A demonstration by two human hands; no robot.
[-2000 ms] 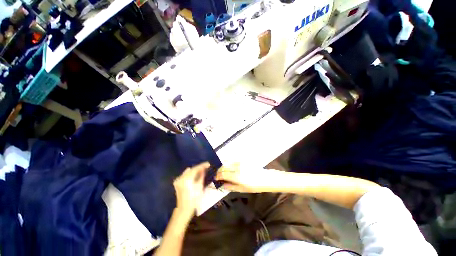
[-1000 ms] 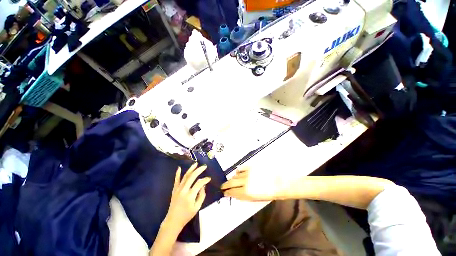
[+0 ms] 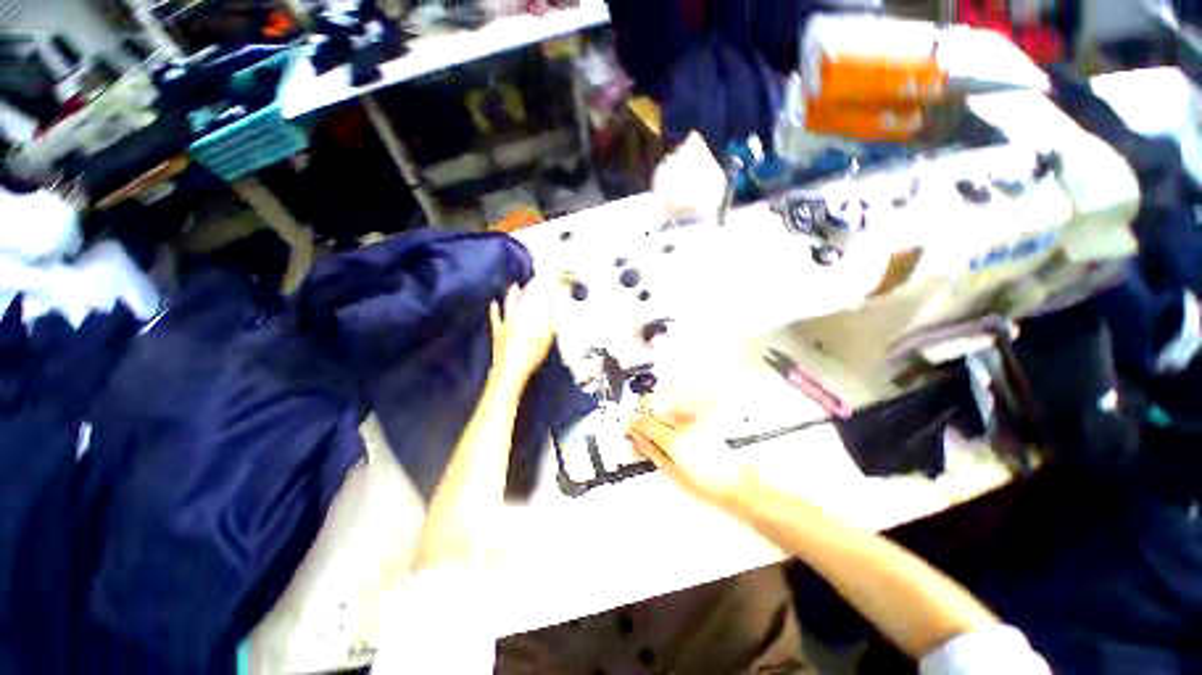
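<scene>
The navy cloth point(image 3: 422, 343) lies at the left end of the white sewing machine point(image 3: 738, 284) and hangs down to the left. My left hand point(image 3: 527, 327) is at the cloth's right edge, beside the machine head; blur hides whether its fingers pinch the cloth. My right hand point(image 3: 686, 446) is on the bed just right of the needle area point(image 3: 617, 382), fingers pointing left. Whether it holds anything is unclear. A dark U-shaped outline point(image 3: 580, 477) shows on the bed below the needle area.
A pink-and-dark small tool point(image 3: 807, 385) and a black cloth bundle point(image 3: 910, 433) lie on the bed to the right. An orange-and-white box point(image 3: 870, 95) stands behind the machine. A teal basket point(image 3: 251, 143) is at upper left. Dark cloth is heaped at far right.
The view has shifted. The cloth has moved left, away from the needle area, uncovering the bed. My left hand has moved up beside the head; my right hand has moved closer to the needle area.
</scene>
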